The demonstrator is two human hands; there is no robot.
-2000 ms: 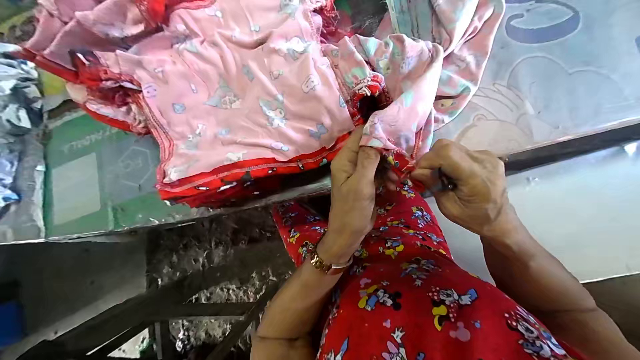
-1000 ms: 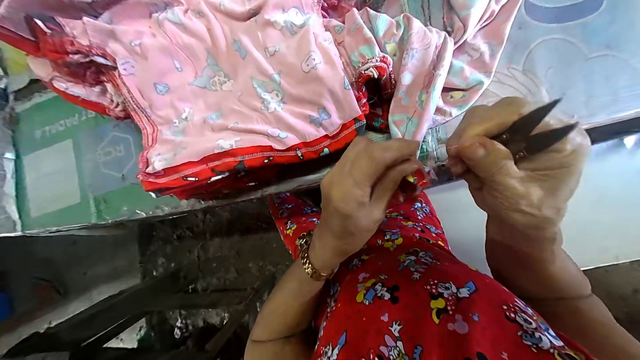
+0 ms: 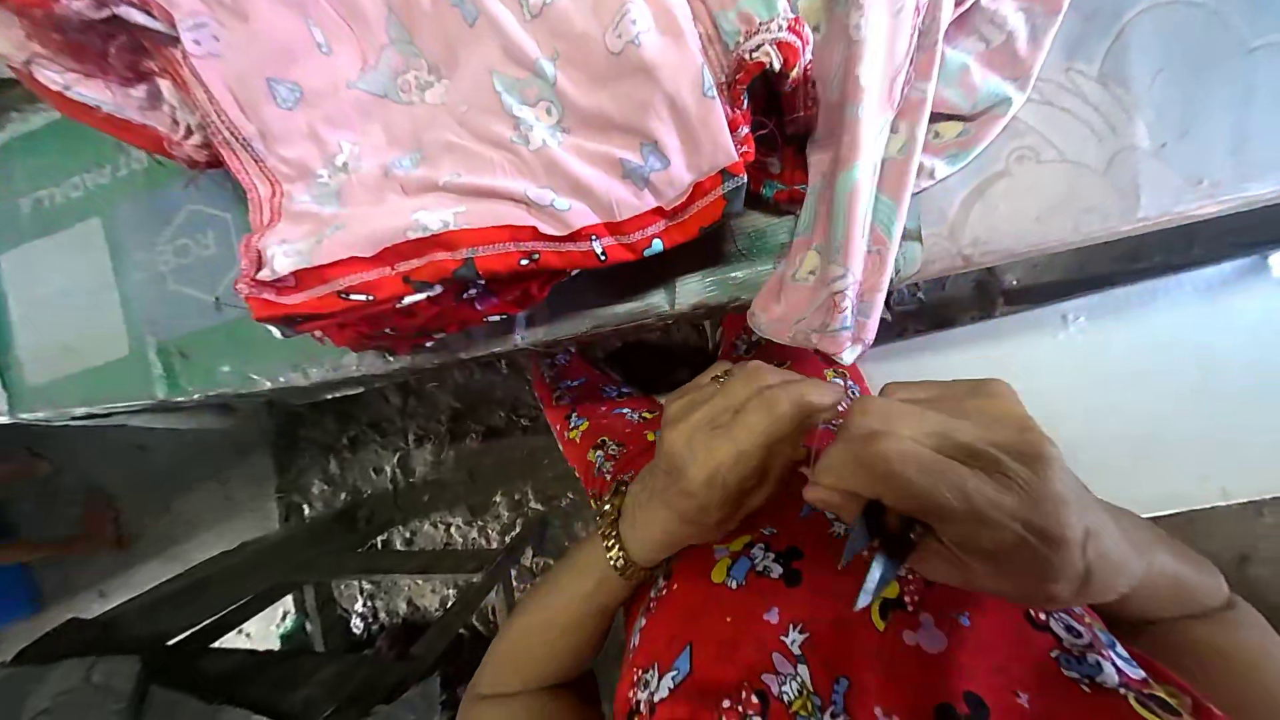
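My left hand (image 3: 735, 450), with a ring and a gold-coloured wristband, pinches a small bit of pink fabric edge together with my right hand (image 3: 960, 480). Small scissors (image 3: 875, 560) are tucked in my right palm, blades pointing down toward my lap. Just above the hands, a pink printed garment (image 3: 840, 240) hangs over the table edge, its lower end near my fingers. To the left lies a stack of pink garments with red trim (image 3: 500, 150). Exactly what the fingertips pinch is partly hidden. Red cartoon-print clothing (image 3: 790, 640) covers my lap.
The green and grey covered table (image 3: 130, 300) runs across the top, its edge close to my hands. A pale board or surface (image 3: 1080, 380) is at the right. Wooden bars (image 3: 330, 570) stand below left, and part of another person (image 3: 70, 530) shows at the far left.
The scissors pointed up and right from my right hand a second ago; now they point down. Both hands have come together lower, and the hanging pink fabric lies straighter above them.
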